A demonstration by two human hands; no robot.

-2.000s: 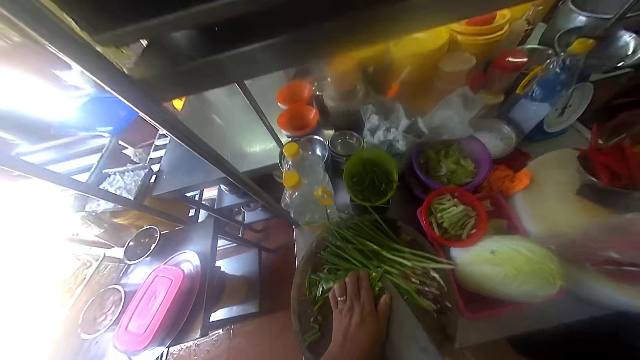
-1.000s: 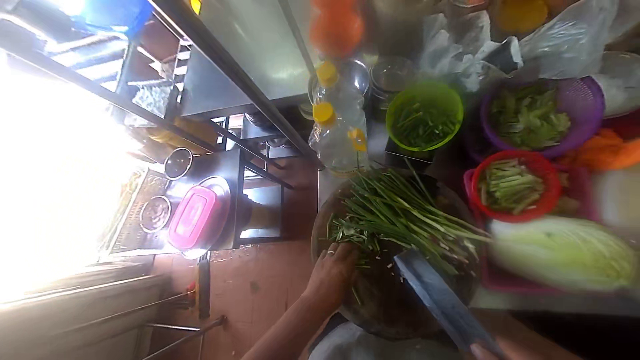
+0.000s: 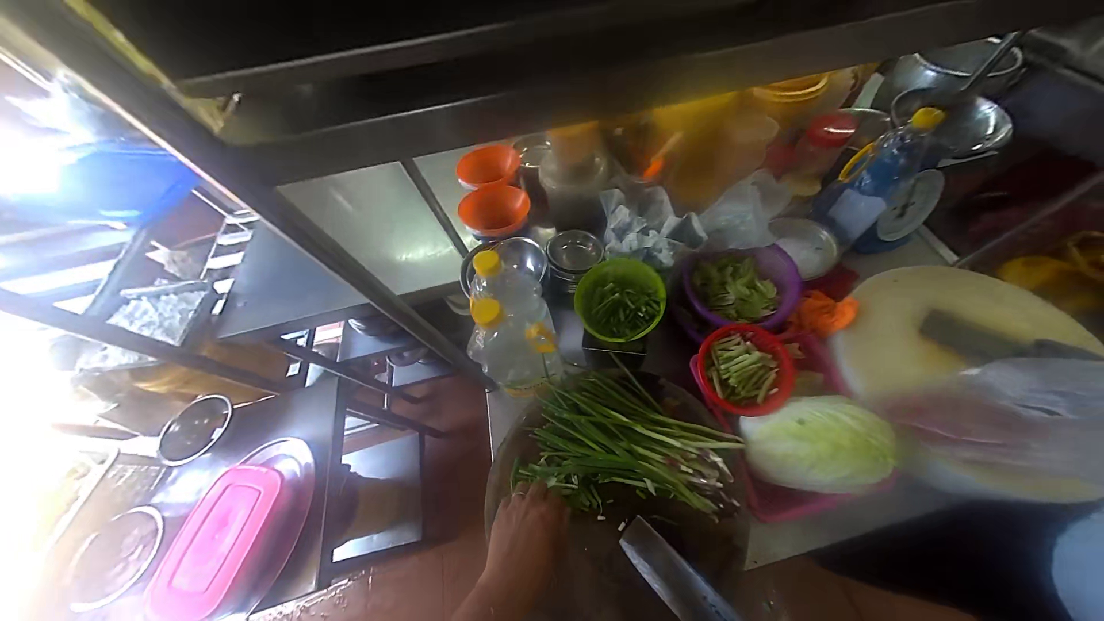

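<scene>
Long thin green stalks, like scallions (image 3: 630, 435), lie in a loose bunch across a dark round chopping board (image 3: 595, 552). My left hand (image 3: 528, 526) is at the bunch's lower left end, fingers curled into the leafy tips; the fingertips are partly hidden. To its right, a broad metal knife blade (image 3: 673, 573) slants over the board, apart from the stalks. The knife's handle lies beyond the bottom edge, and my right hand is out of view. Small cut bits are scattered between hand and blade.
Beyond the board stand clear bottles (image 3: 509, 336), a green bowl (image 3: 619, 299), a purple basket (image 3: 789, 285) and a red basket (image 3: 787, 375) of cut greens. A napa cabbage (image 3: 819, 444) sits right. Further right is a pale round board (image 3: 897, 302). A metal shelf frame (image 3: 345, 254) crosses above.
My left hand has moved left from on top of the stalks to their leafy end. The knife, beside that hand two seconds ago, is now apart from it. My right hand has left the view.
</scene>
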